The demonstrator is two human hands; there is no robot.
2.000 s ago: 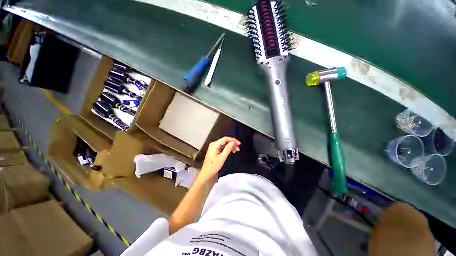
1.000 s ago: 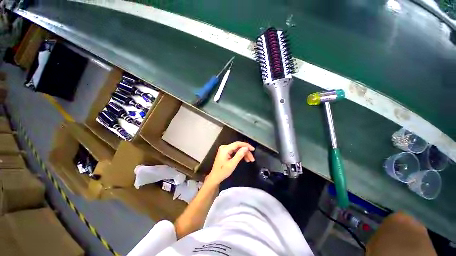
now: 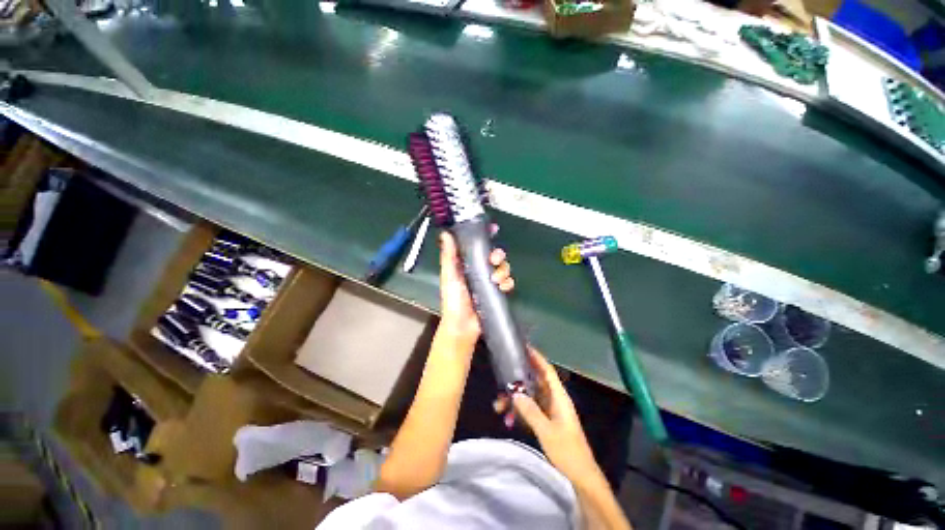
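A hot air brush [image 3: 482, 269] with a grey handle and a bristled barrel, dark reddish on its left side, is held over the bench edge, barrel pointing away from me. My left hand [image 3: 463, 285] grips the handle just below the barrel. My right hand [image 3: 541, 404] holds the handle's near end, its thumb on the end. A mallet [image 3: 625, 357] with a yellow and green-blue head and green grip lies to the right. A blue-handled screwdriver [image 3: 390, 252] and a slim white strip [image 3: 417, 244] lie to the left, partly near the brush.
Several clear cups [image 3: 743, 349] of tiny parts stand on the right. Open cartons with brushes [image 3: 271, 357], a pale sheet [image 3: 364, 342] and white wrap [image 3: 291, 445] are at lower left. A black crate [image 3: 80, 230] is far left. Green boards [image 3: 784, 52] lie across the conveyor.
The brush, earlier lying on the bench with no hand on it, is now held in both hands and turned about its length. My view has shifted to show more of the conveyor's far side.
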